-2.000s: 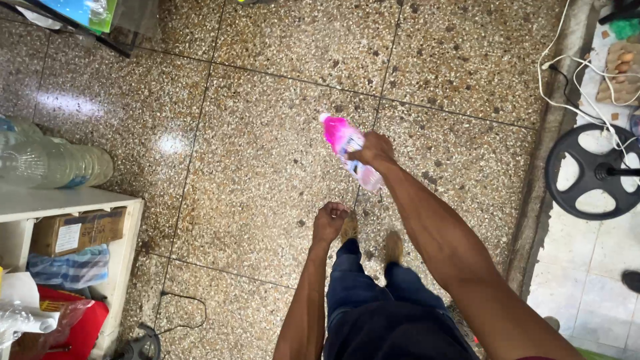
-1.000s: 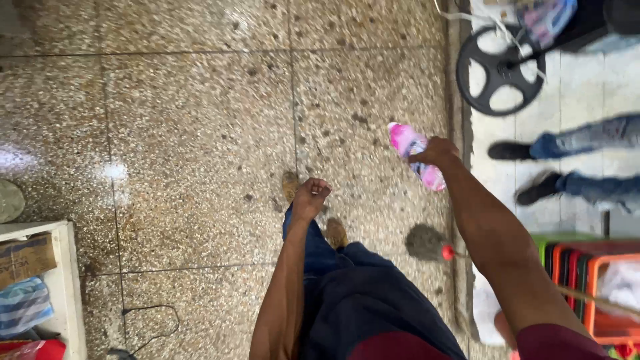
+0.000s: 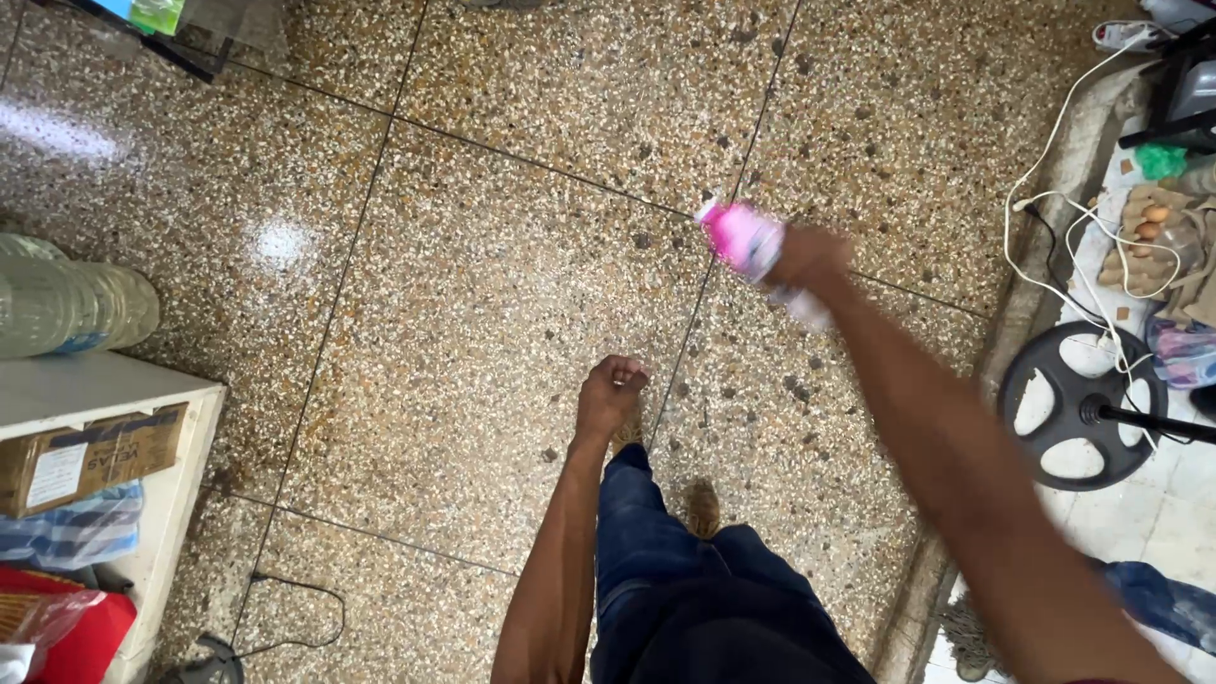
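My right hand (image 3: 810, 261) grips a plastic bottle (image 3: 746, 239) with a bright pink top part and a paler lower part, tilted with its white cap pointing up and left. Hand and bottle are blurred. My left hand (image 3: 613, 385) hangs over the speckled floor, above one of my brown shoes (image 3: 627, 432), its fingers curled inward; nothing shows in it. The lower end of the bottle is partly hidden by the right hand.
At left, a white shelf (image 3: 180, 389) bears large plastic bottles (image 3: 81, 299) and a cardboard box (image 3: 104, 456). A black cable (image 3: 323, 589) lies on the floor. Right, beyond a raised edge, are a black round base (image 3: 1083, 404), white cords (image 3: 1009, 218) and eggs (image 3: 1149, 223).
The bottle stays in my right hand. The view has swung back left, so the large bottles show again and the orange crate seen a second ago is out of view.
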